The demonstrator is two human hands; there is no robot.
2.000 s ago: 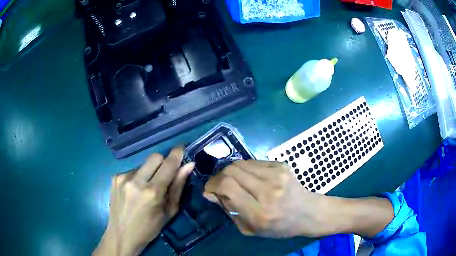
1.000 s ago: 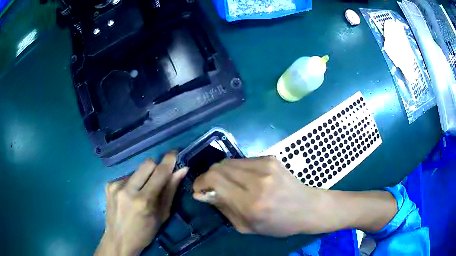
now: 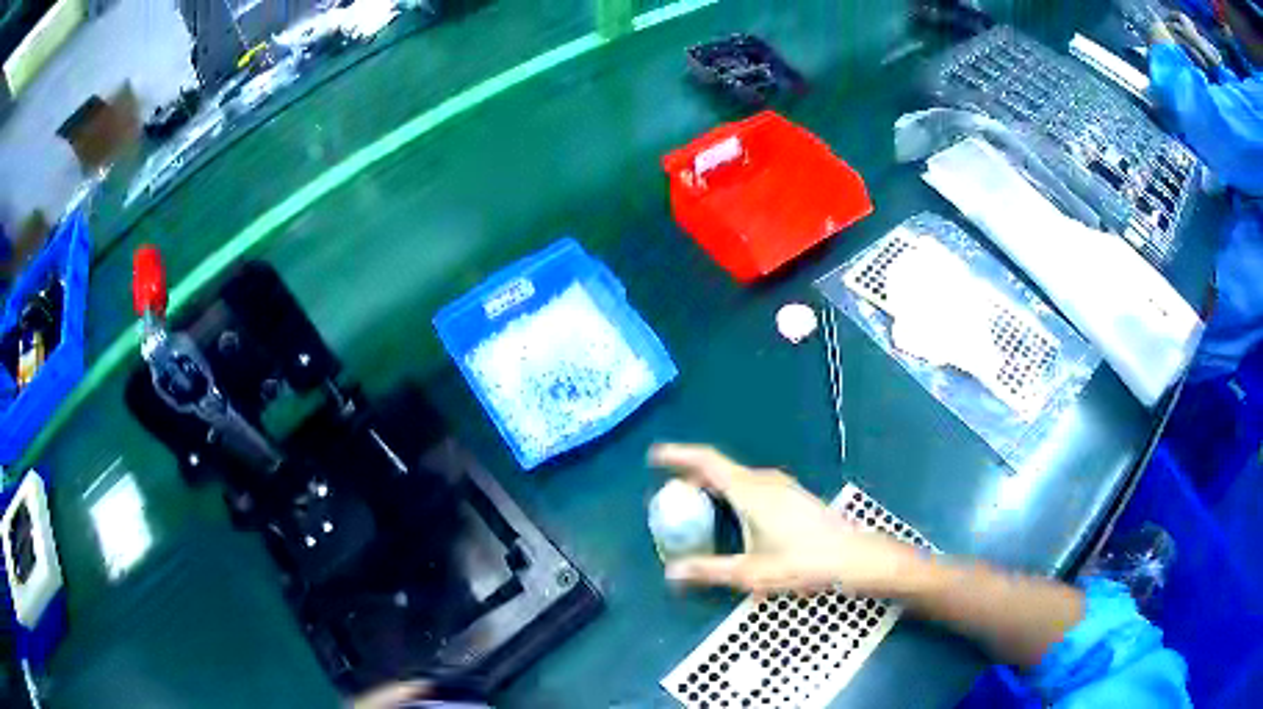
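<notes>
My right hand (image 3: 803, 533) has its thumb and fingers spread around the squat whitish glue bottle (image 3: 683, 519); blur hides whether they grip it. My left hand (image 3: 395, 695) shows only as blurred fingertips at the bottom edge; a dark curved edge beside it may be the housing. The cream dot sheet (image 3: 776, 648) lies below and partly under my right forearm. The black press fixture (image 3: 457, 561) stands at left, its toggle clamp with a red grip (image 3: 150, 281) at the back.
A blue parts bin (image 3: 561, 367) with whitish pieces and a red bin (image 3: 765, 194) stand beyond my hand. Tweezers (image 3: 835, 381) lie by a pale round piece (image 3: 795, 323). Bagged dot sheets (image 3: 956, 333), white wrap (image 3: 1067, 263) and grey trays (image 3: 1067, 125) lie right. A person's blue sleeve (image 3: 1198, 118) is at upper right.
The view has swung up and shows more bench. My right hand has left the black housing and moved to the glue bottle. The housing and most of my left hand have dropped out of view.
</notes>
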